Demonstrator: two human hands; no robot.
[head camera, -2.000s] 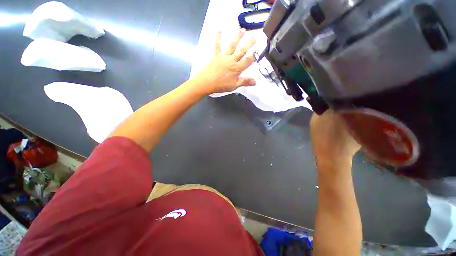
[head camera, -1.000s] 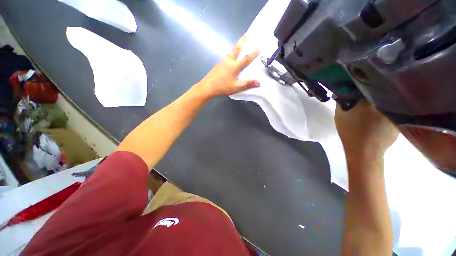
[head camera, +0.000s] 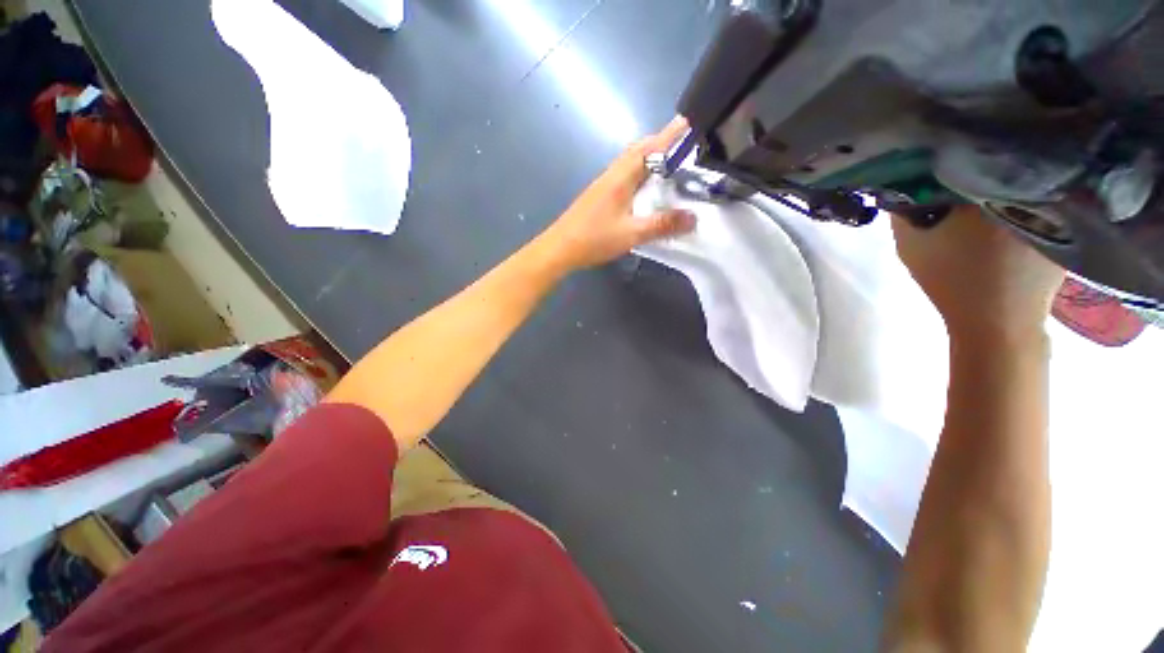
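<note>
The cutting machine (head camera: 919, 115) fills the upper right, dark and silver with a green part and a red label. My right hand (head camera: 983, 274) is behind its body, gripping it from the near side; the fingers are hidden. My left hand (head camera: 638, 211) lies on the narrow end of a curved white cut piece (head camera: 753, 300), beside the machine's foot, its fingertips partly hidden. This piece lies against the left edge of the white fabric lay (head camera: 894, 383). The blade's contact with the cloth is hidden.
Another curved white cut piece (head camera: 338, 128) lies on the dark table (head camera: 549, 421) at the upper left, with part of one more at the top edge. Beyond the table's left edge are a red bag (head camera: 109, 134), a red strip on a white surface (head camera: 89, 447) and bundles.
The view has swung, shifting the loose pieces. The machine and both hands have moved along the lay's edge. The curved piece by my left hand now stands apart from the lay along its lower part.
</note>
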